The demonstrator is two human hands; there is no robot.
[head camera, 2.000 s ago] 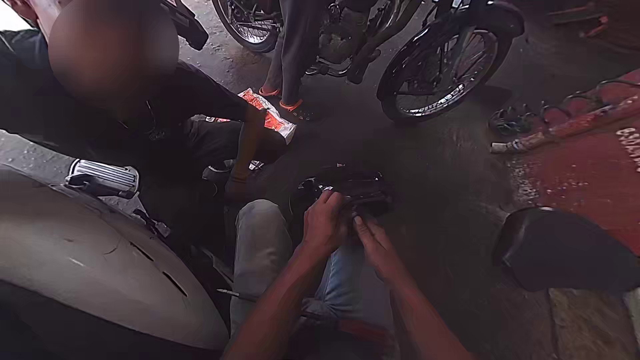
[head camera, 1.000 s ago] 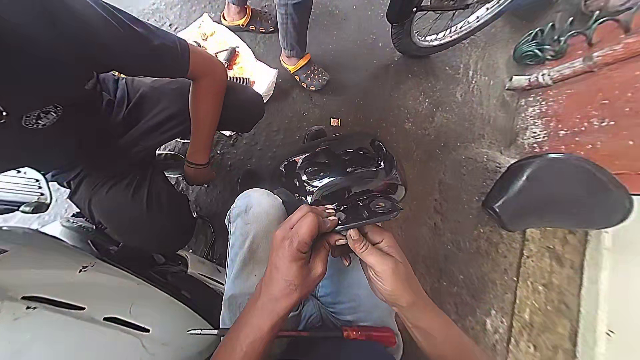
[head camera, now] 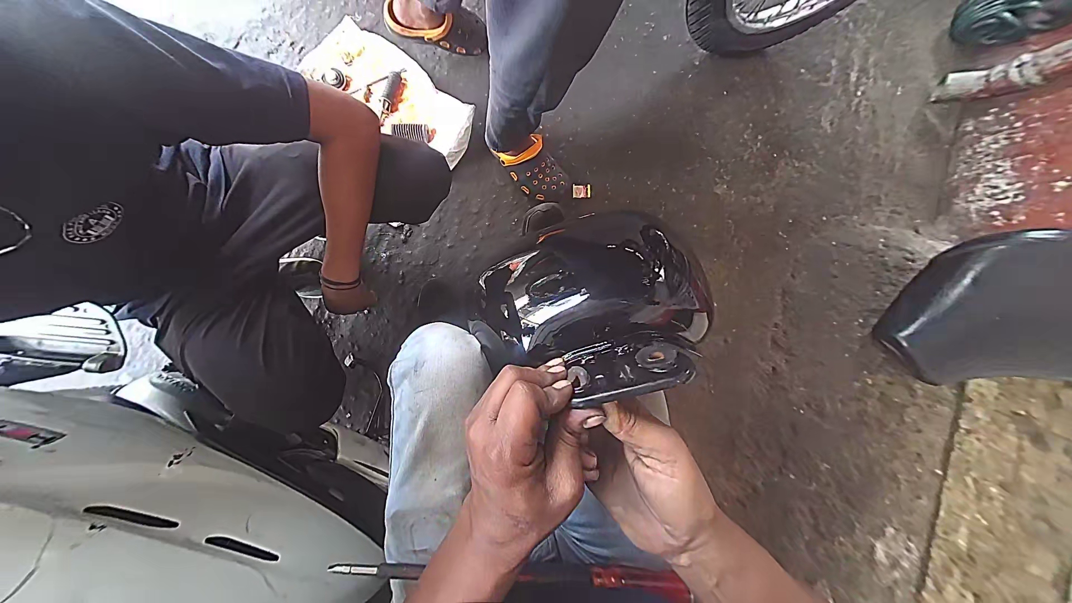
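Note:
A glossy black curved vehicle part (head camera: pixel 603 276), perhaps a fender or headlight housing, rests by my knees with its flat mounting flange toward me. The flange has a round grommet (head camera: pixel 656 357) at the right and a small ring or washer (head camera: pixel 577 376) near its left end. My left hand (head camera: pixel 528 452) pinches the flange's left end beside that ring. From below, my right hand (head camera: pixel 649 477) supports the near edge, its thumb against the rim; its other fingers are partly hidden. Across my lap lies a screwdriver with a red handle (head camera: pixel 641 579), its shaft passing behind my left forearm.
A person in dark clothes (head camera: pixel 226 167) crouches at the left, near a pale scooter body panel (head camera: pixel 167 494). Another person's leg (head camera: pixel 536 67) stands ahead, beside a white sheet (head camera: pixel 452 121) holding parts. A motorcycle wheel (head camera: pixel 712 25) is beyond; a black seat-like piece (head camera: pixel 988 310) lies right.
The view has brightened and shifted greatly since the earliest frame. Both hands stay at the black part's flange, with the left fingers by its left end.

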